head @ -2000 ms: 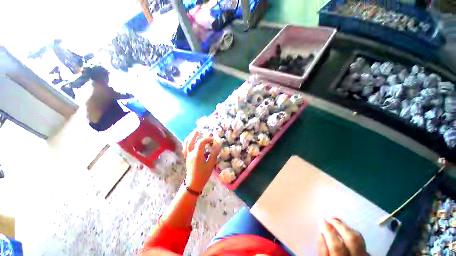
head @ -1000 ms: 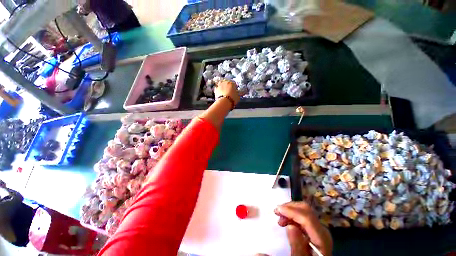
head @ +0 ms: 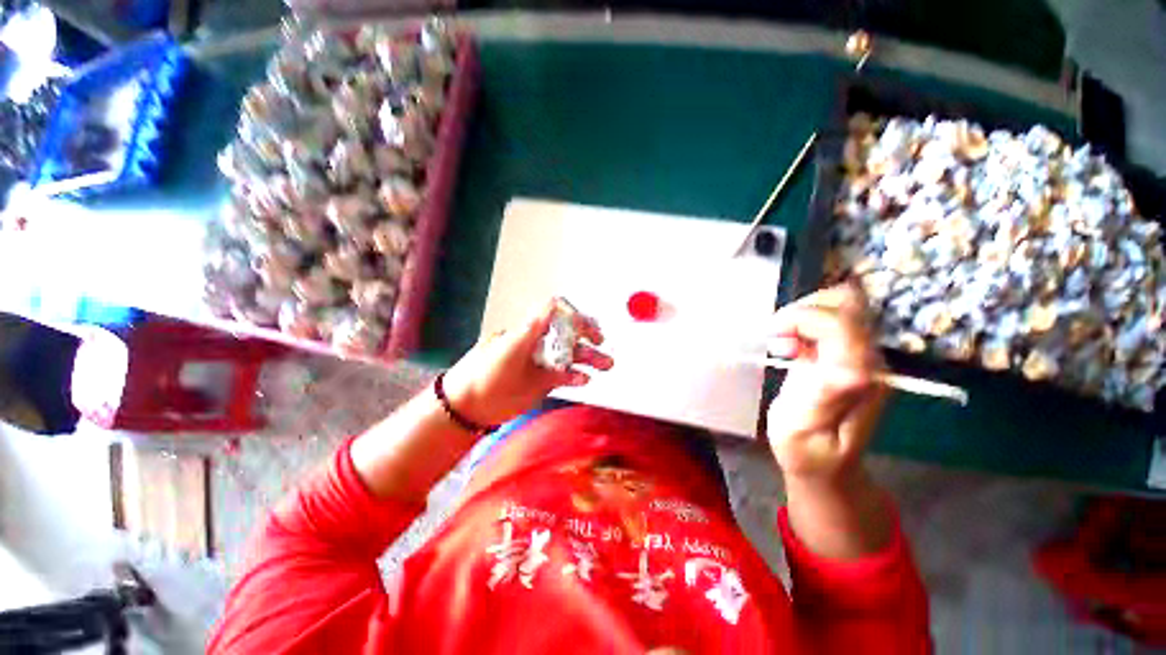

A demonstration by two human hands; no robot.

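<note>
My left hand holds a grey-white hollow figurine body in its fingers, over the near left part of the white work board. My right hand holds a thin pale brush over the board's right side. The brush lies roughly level and passes through my fingers. Whether my right fingertips also hold a small part is too blurred to tell. A bright red round spot or pot is on the board between my hands.
Left is the pink tray heaped with hollow pieces. Right is the black tray of small parts. A second thin stick rests by a small dark pot. Far left are a blue basket and a red stool.
My left hand has come back from the far black tray to the board, now with a figurine body in it. My right hand still holds the brush. The view has tilted down.
</note>
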